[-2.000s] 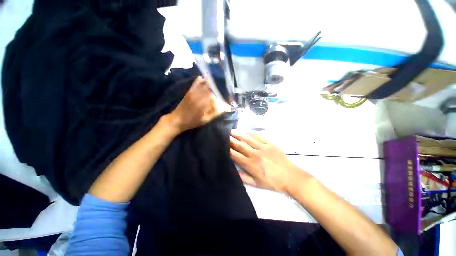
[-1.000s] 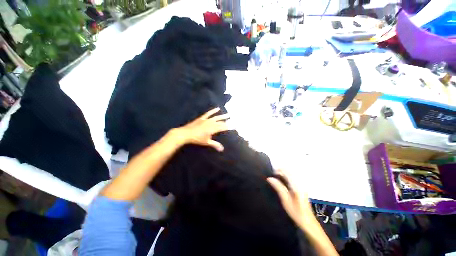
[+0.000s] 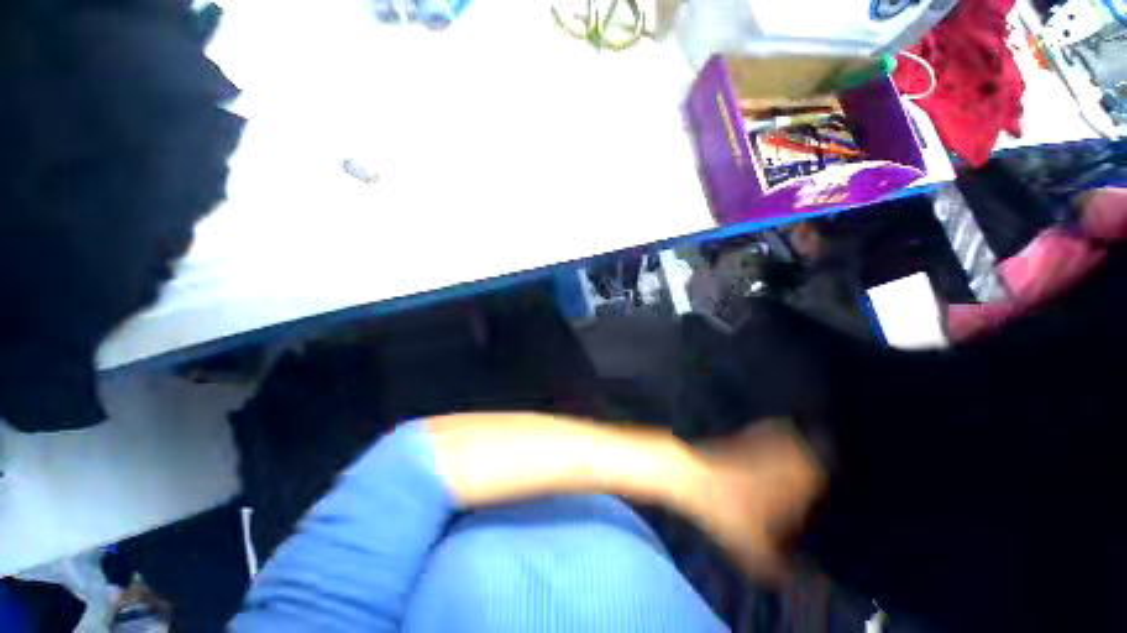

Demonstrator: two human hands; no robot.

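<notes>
My left hand (image 3: 769, 497) is blurred at the lower right, reaching across my lap. Its fingers are at the edge of a large black cloth (image 3: 989, 458) that fills the lower right. Blur and dark cloth hide whether the fingers grip it. My right hand does not show. Another black cloth (image 3: 105, 161) lies on the white table (image 3: 470, 161) at the far left and hangs over its front edge.
A purple box (image 3: 732, 148) with pens and small tools stands near the table's front edge. Gold scissor handles (image 3: 602, 19) show at the top. Red cloth (image 3: 976, 80) lies right of the box. Pink cloth (image 3: 1044, 278) is at the right, below table level.
The view has turned right and down. My left hand has left the black cloth on the table and crossed to the right. My right hand has gone out of sight.
</notes>
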